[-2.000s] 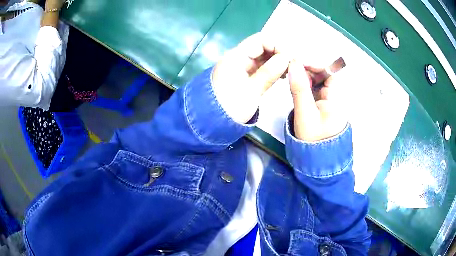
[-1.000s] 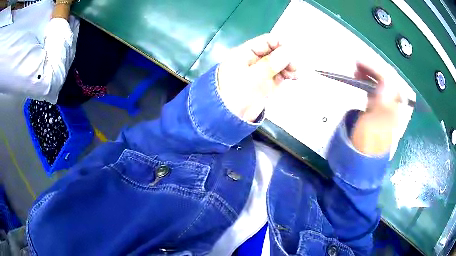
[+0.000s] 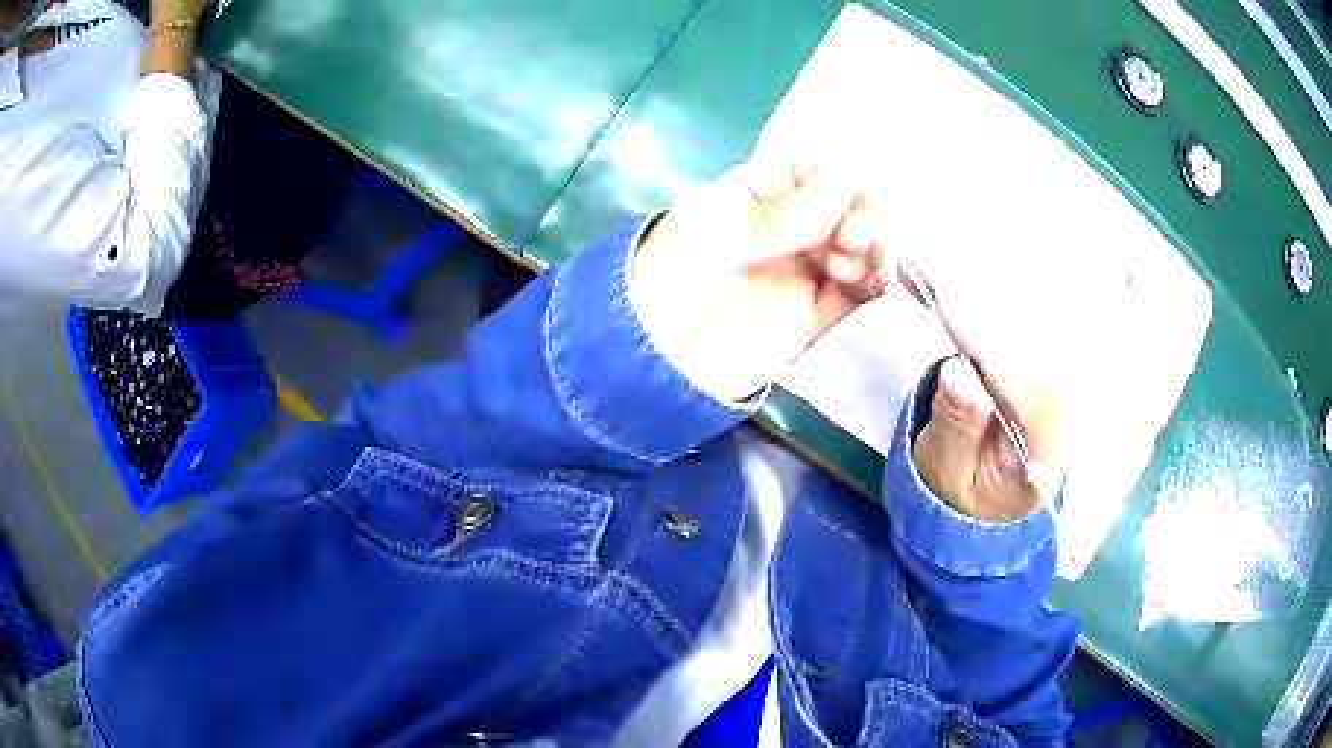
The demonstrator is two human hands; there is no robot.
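My left hand (image 3: pixel 782 278) is over the left part of the white work sheet (image 3: pixel 1125 351), its fingertips pinched together. Whatever it pinches is too small and overexposed to make out. My right hand (image 3: pixel 993 424) is over the sheet's lower middle and holds the slim tweezers (image 3: pixel 970 345). Their tip points up and left, close to my left fingertips; I cannot tell if it touches them. A tiny dark speck lies on the right part of the sheet.
Several black-rimmed round units (image 3: pixel 1138 79) stand on the green conveyor (image 3: pixel 1242 190) beyond the sheet. Shiny clear film (image 3: pixel 1220 533) lies right of it. A person's white sleeve (image 3: pixel 154 176) is at the upper left, above a blue crate (image 3: pixel 197 424) of small dark parts on the floor.
My right hand has swung left and down from the right of the sheet, bringing the tweezers' tip near my left fingers. The round units sit slightly lower in view.
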